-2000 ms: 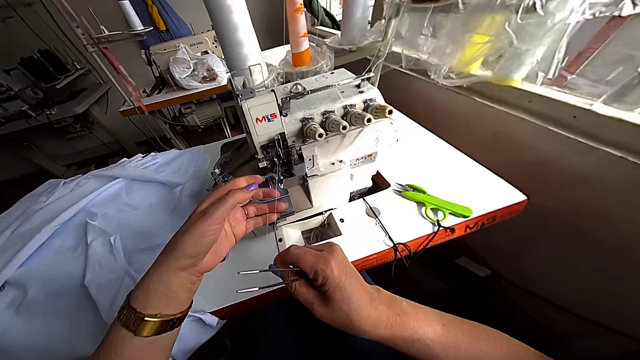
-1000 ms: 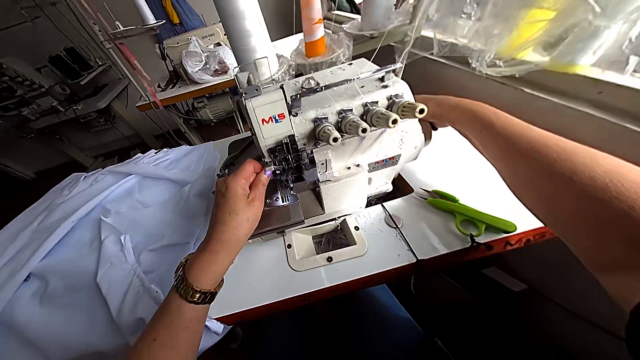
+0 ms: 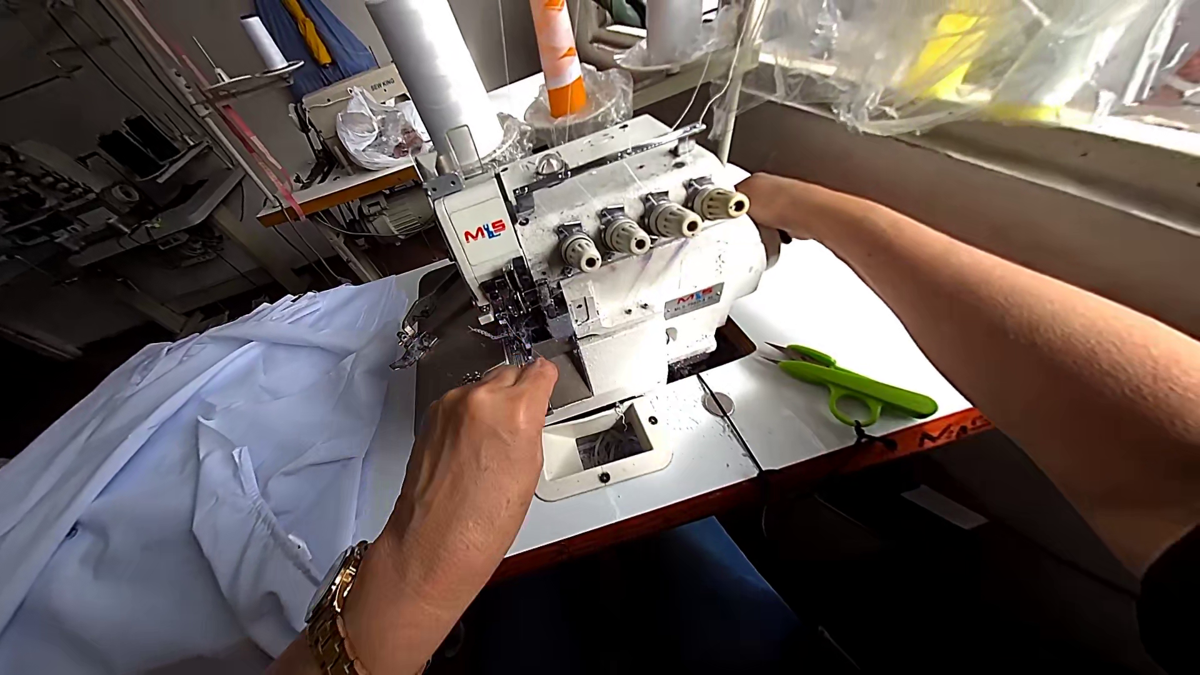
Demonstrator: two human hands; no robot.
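Note:
A white overlock sewing machine (image 3: 637, 244) with a row of tension dials stands on the white table. My left hand (image 3: 487, 436), a gold watch at its wrist, is at the needle and presser foot area (image 3: 520, 323); its fingertips are closed together, and whether they pinch thread cannot be made out. My right hand (image 3: 773, 202) reaches to the machine's right end, by the handwheel (image 3: 772, 246); its fingers are hidden behind the machine. Light blue fabric (image 3: 187, 459) lies heaped left of the machine. Green thread snips (image 3: 848, 380) lie on the table to the right.
A framed scrap opening (image 3: 607, 448) holding thread bits sits at the table's front edge. Thread cones (image 3: 441, 80) and an orange-and-white cone (image 3: 560, 61) rise behind the machine. Clear plastic bags (image 3: 844, 56) line the sill. Another machine's table (image 3: 352, 192) stands at the back left.
Two seconds ago my right hand held tweezers near the front edge; it has moved to the machine's right end. My left hand was spread and has closed, then come lower. The tweezers are out of sight.

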